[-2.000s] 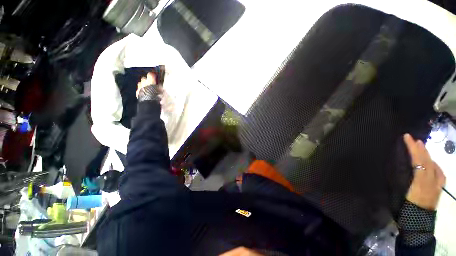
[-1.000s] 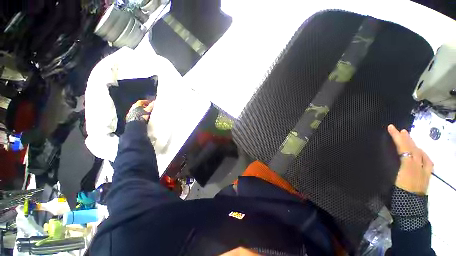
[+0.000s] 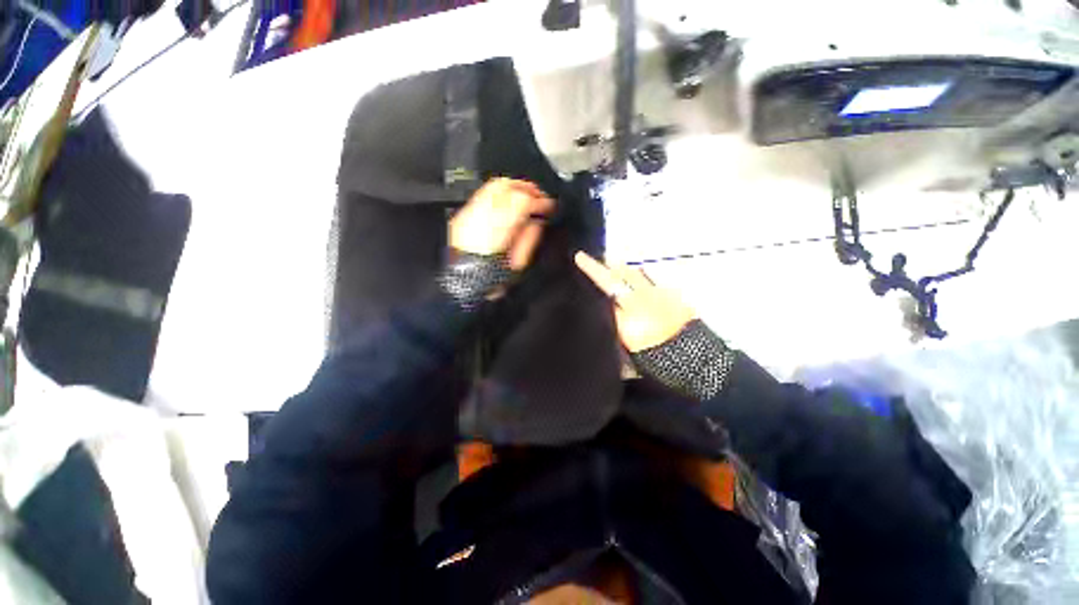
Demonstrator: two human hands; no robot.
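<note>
The black padded mesh panel (image 3: 385, 254) lies on the white table, its grey-green strip running down from the top. A smooth dark piece with a rounded end (image 3: 550, 372) lies over the panel's lower right part. My left hand (image 3: 503, 225) is on the black material near the needle area, fingers curled on the dark piece; the fingertips are blurred. My right hand (image 3: 645, 310) rests at the right edge of the material, fingers extended and holding nothing. The presser foot and needle are too dark and blurred to make out.
The white sewing machine (image 3: 722, 177) with its lit control panel (image 3: 893, 99) is at upper right. A black jointed bracket (image 3: 905, 281) is right of my hands. Stacked panels (image 3: 101, 254) and a white bag (image 3: 166, 496) are left, a clear plastic bag (image 3: 1018, 414) lower right.
The view has turned towards the machine. My left hand has left the white bag and is now on the black material beside my right hand. The panel lies closer to the machine head.
</note>
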